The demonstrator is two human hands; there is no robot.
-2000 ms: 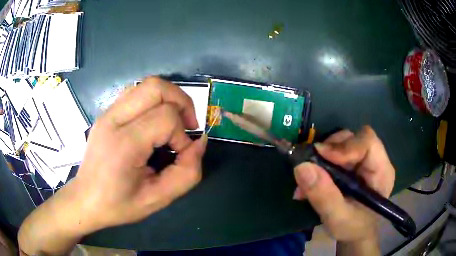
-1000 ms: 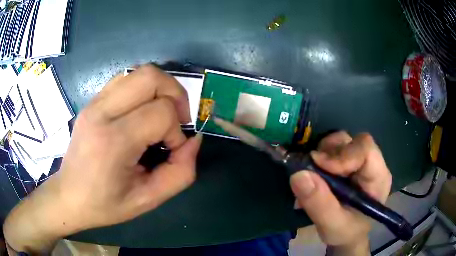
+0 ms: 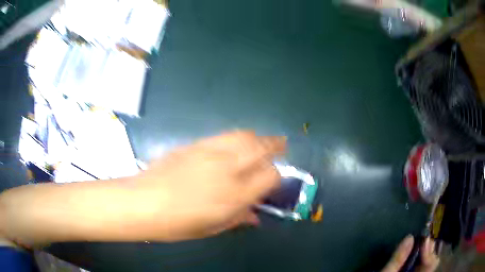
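The handheld unit (image 3: 307,199) lies on the dark green mat in front of me. A dark screen (image 3: 287,192) with a pale border now lies over the board, and a green strip and an orange tab show at its right end. My left hand (image 3: 228,178) is blurred and covers the unit's left part; whether the fingers grip it is unclear. My right hand (image 3: 412,257), cut off by the lower edge, holds the soldering iron (image 3: 429,220) with its tip up at the red-and-white tin (image 3: 427,172). No solder wire can be made out.
Heaped white LCD modules (image 3: 95,138) lie at the left. A yellow-gold scrap (image 3: 306,127) is on the mat beyond the unit. The black fan grille (image 3: 452,101) stands at the right, above the tin. A pale edge (image 3: 393,10) crosses the top right.
The iron has moved from the flex cable to the tin at the right. The white-backed LCD beside the board has been turned over onto it. My left hand has moved over the unit; the view has shifted.
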